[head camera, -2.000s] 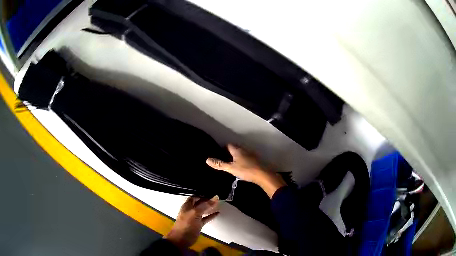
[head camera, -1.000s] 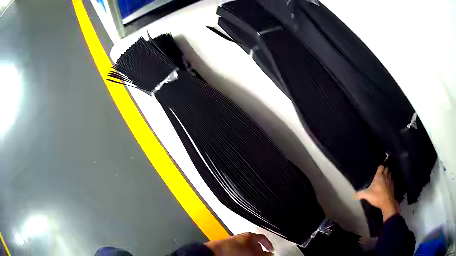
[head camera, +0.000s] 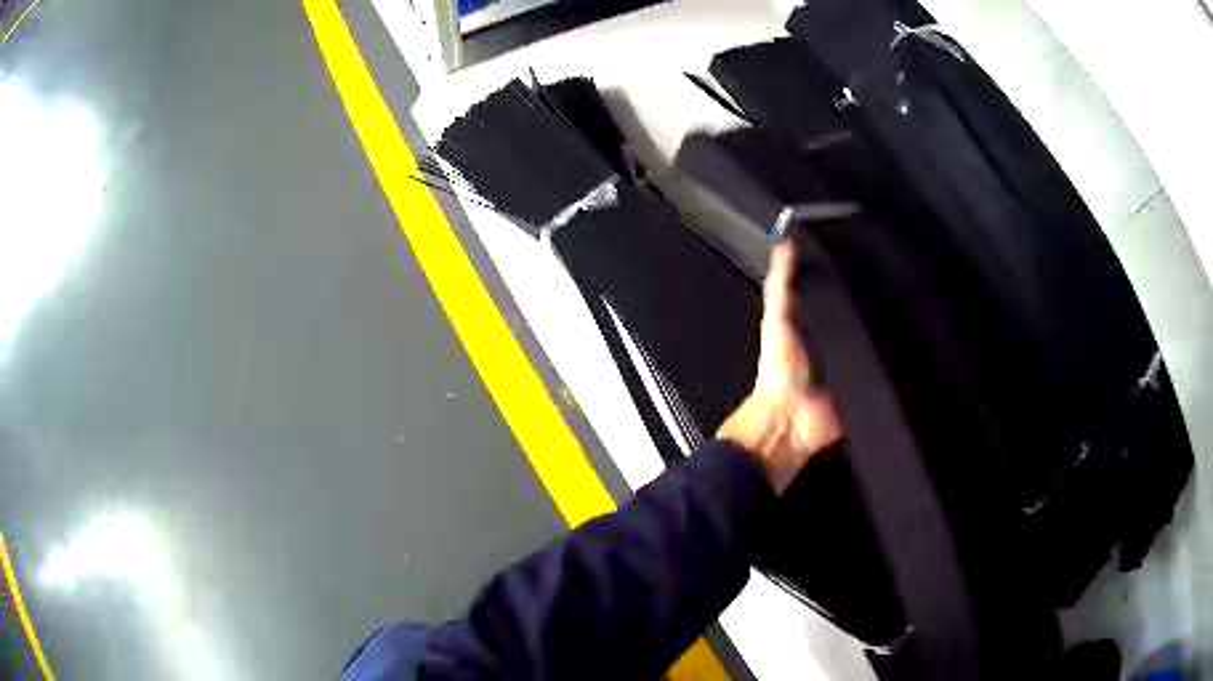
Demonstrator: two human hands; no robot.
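Observation:
A black strap bundle (head camera: 905,466), tied with a pale band near its upper end, is tilted and blurred in front of me. My left hand (head camera: 794,386) holds its left side, the fingers pointing up towards the band. Another black bundle (head camera: 665,293) lies to the left, its ribbed end fanned out above a pale tie; my forearm and the held bundle cover part of it. More black bundles (head camera: 1051,253) lie to the right with thin pale ties. My right hand is not visible.
The bundles lie on a white worktable (head camera: 665,107). A yellow floor line (head camera: 452,266) runs along its left side on grey floor (head camera: 240,333). A dark-edged frame (head camera: 532,33) stands at the top. A bit of blue shows at the bottom right corner.
The left hand has come up from the bottom edge onto a black bundle, which is now raised and shifted left. The right hand has gone out of sight. The view has shifted left.

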